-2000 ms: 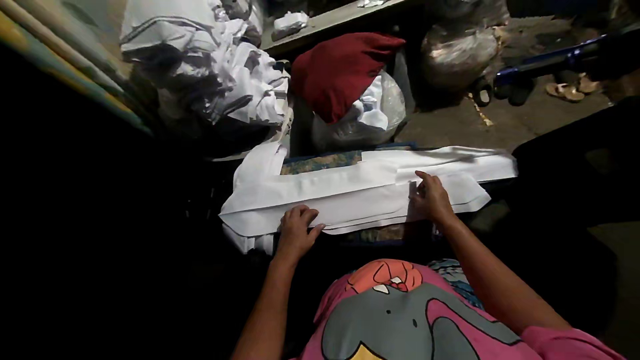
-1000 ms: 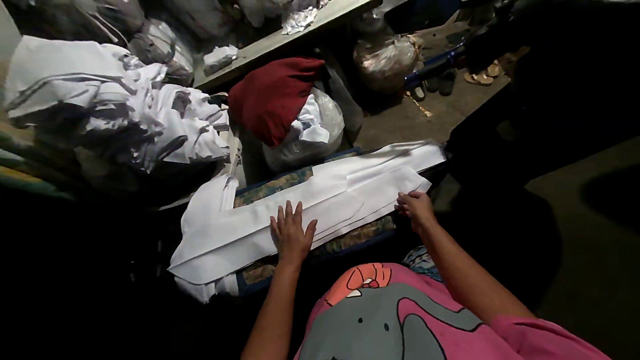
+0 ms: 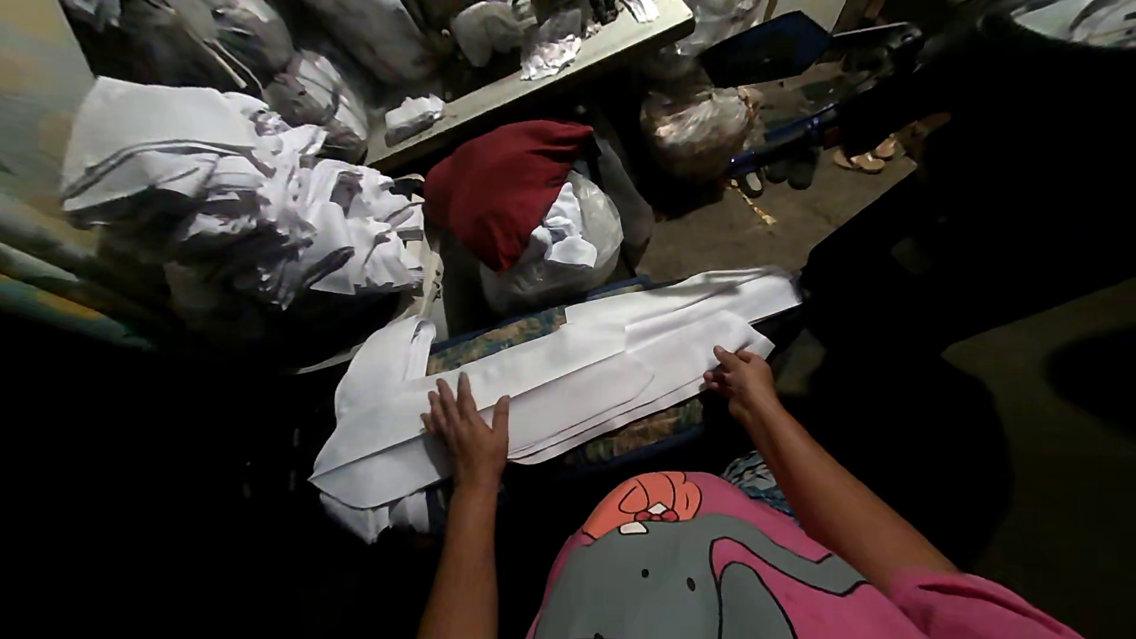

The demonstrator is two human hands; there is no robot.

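Long white fabric pieces [image 3: 577,382] lie in overlapping layers across a patterned, dark-edged padded surface [image 3: 506,344] in front of me. My left hand [image 3: 470,430] rests flat on the fabric left of its middle, fingers apart. At the near right edge of the layers, my right hand [image 3: 741,377] has its thumb and fingers bent at the border of the top piece; whether it pinches the cloth is hard to tell. More white cloth hangs in folds at the left end.
A large heap of white cloth [image 3: 293,204] stands at upper left. Beyond the fabric sit a red cloth [image 3: 506,182] and a clear plastic bag [image 3: 595,240] with white pieces. A wooden bench [image 3: 532,84], a stuffed bag [image 3: 697,133] and sandals [image 3: 865,160] are farther back.
My left hand has gone from bent fingers at the fabric's near edge to lying spread on it. My right hand has moved toward the near right edge. The view has shifted.
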